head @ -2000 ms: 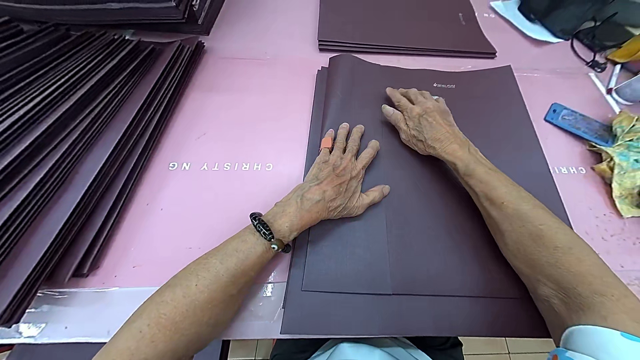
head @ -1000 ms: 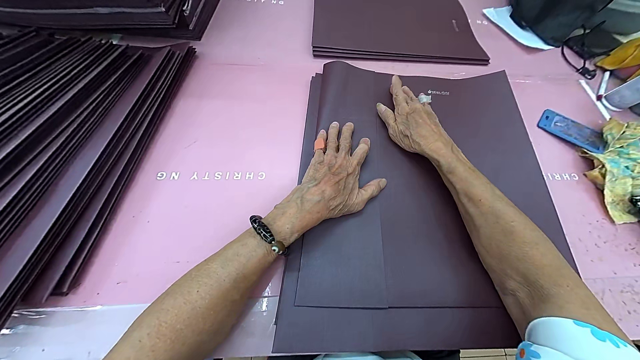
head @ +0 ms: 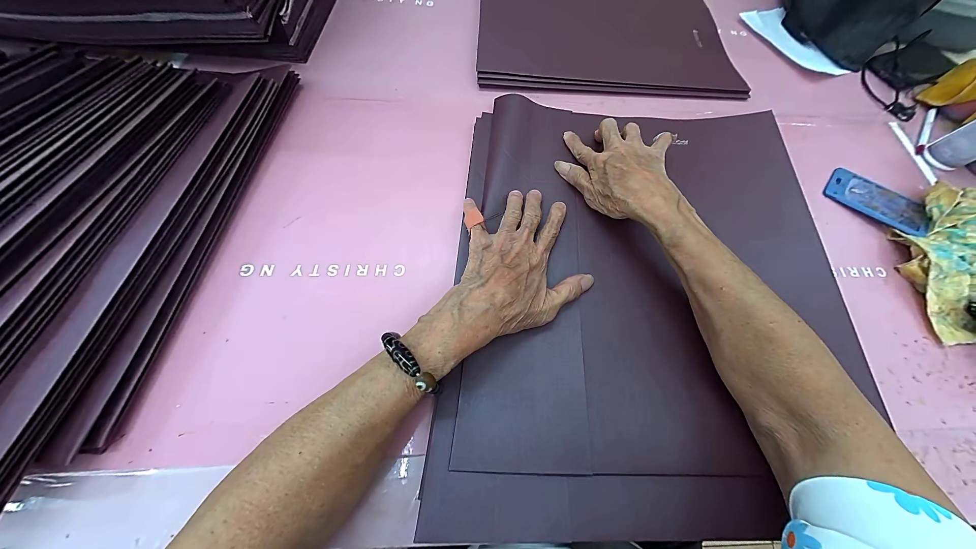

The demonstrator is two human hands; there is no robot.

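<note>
My left hand (head: 511,267) lies flat with spread fingers on the left part of a dark purple-brown sheet (head: 656,366), which has a folded flap along its left side. An orange band is on its little finger and a beaded bracelet (head: 408,364) on the wrist. My right hand (head: 621,168) rests on the same sheet near its top, fingers apart and bent, beside a small pale printed mark. The sheet's upper left edge curls up in a rounded fold. More dark sheets lie beneath it. Neither hand grips anything.
Fanned stacks of dark folded sheets (head: 152,259) fill the left side, with another pile (head: 191,23) behind. A flat stack (head: 610,46) lies beyond the sheet. At the right are a blue object (head: 877,200), a crumpled patterned cloth (head: 949,259), a cable and a black bag (head: 854,27).
My right hand has shifted over the sheet's upper part, and its fingers are now more spread and bent. My left hand has stayed flat in about the same place on the sheet.
</note>
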